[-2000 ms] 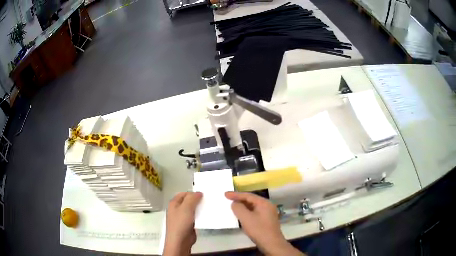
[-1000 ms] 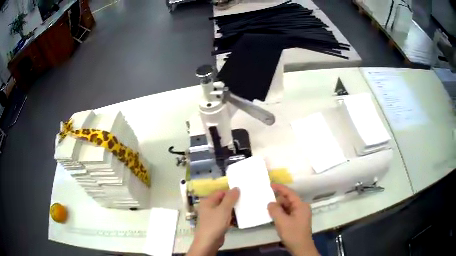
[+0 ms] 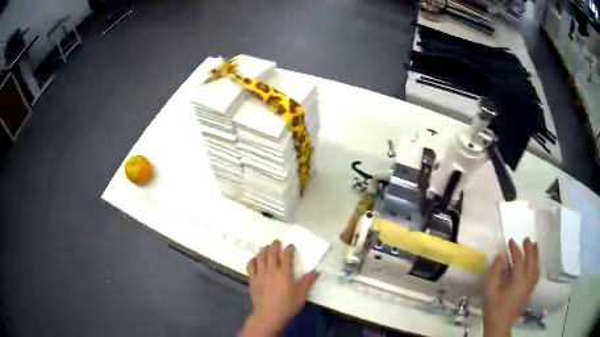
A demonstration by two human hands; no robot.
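Note:
My left hand (image 3: 277, 284) rests with spread fingers at the near edge of a white panel (image 3: 306, 249) lying flat on the bench, left of the machine. Whether another panel lies under it cannot be told. My right hand (image 3: 512, 283) has spread fingers at the lower end of a white panel (image 3: 518, 220) on the machine's right part. The skiving machine (image 3: 460, 158) stands between my hands. A yellow strip (image 3: 431, 247) lies across its front. A tall stack of panels (image 3: 256, 151) with a giraffe-spotted band (image 3: 289, 110) stands upright at the left.
An orange fruit (image 3: 139, 170) sits near the bench's left corner. More white panels (image 3: 568, 241) lie on the machine's right end. Grey lever (image 3: 502, 172) angles from the post. Small metal knobs (image 3: 462, 309) stick out along the front. Black strips (image 3: 474, 62) lie on the table behind.
The view has swung left. My hands have parted; the panel they held together is no longer between them. My left hand has moved to the bench panel, my right hand to the panel on the machine.

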